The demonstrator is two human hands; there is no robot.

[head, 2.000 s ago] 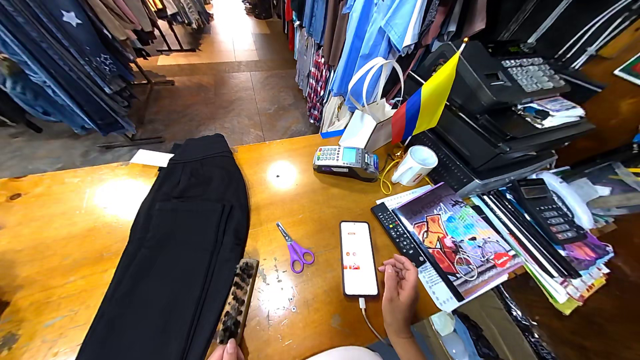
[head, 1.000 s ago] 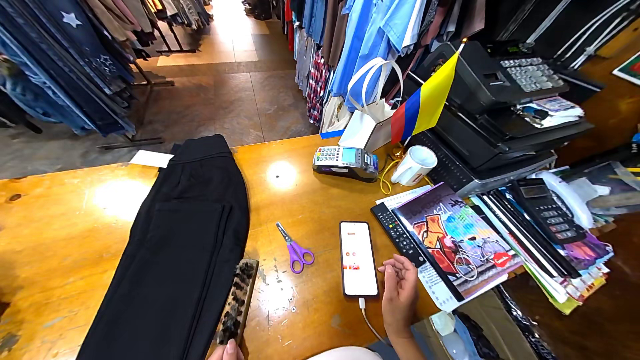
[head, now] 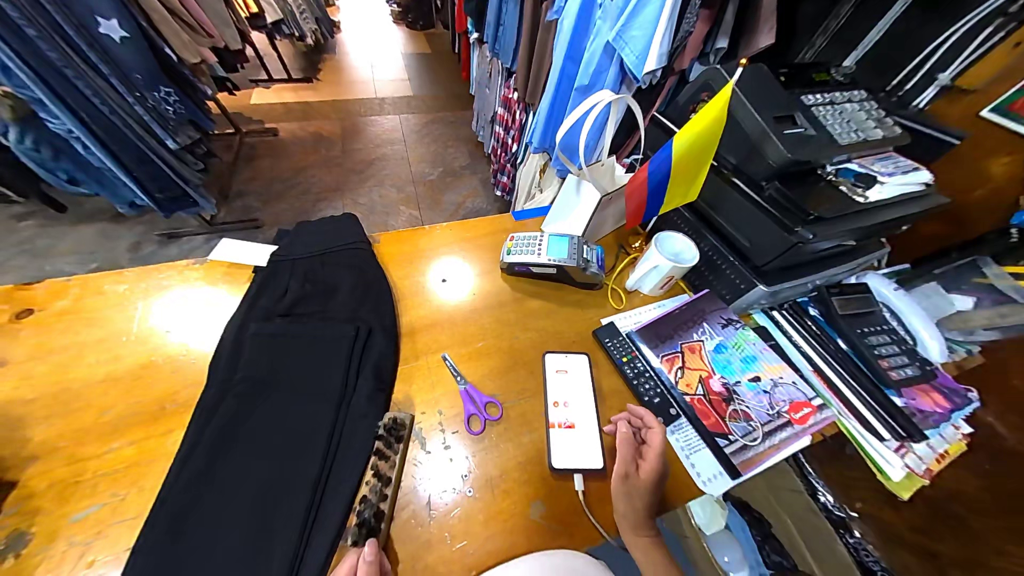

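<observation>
Folded black trousers (head: 296,376) lie on the wooden counter at the left, a white tag (head: 242,252) by their waistband. My left hand (head: 365,559) grips the near end of a wooden brush (head: 379,480) with dark bristle tufts facing up; the brush lies against the trousers' right edge. Small purple-handled scissors (head: 474,396) rest right of the brush. A smartphone (head: 574,412) with a lit screen lies farther right, a white charging cable (head: 592,516) plugged into its near end. Just right of the phone, my right hand (head: 638,464) rests with fingers loosely curled and holds nothing.
A card terminal (head: 552,258), white mug (head: 663,262), paper bag (head: 590,200) and small flag (head: 682,160) stand at the back. Right of my right hand are a remote control (head: 634,372), a magazine (head: 728,384), folders and a calculator (head: 876,334). Clothes racks stand beyond the counter.
</observation>
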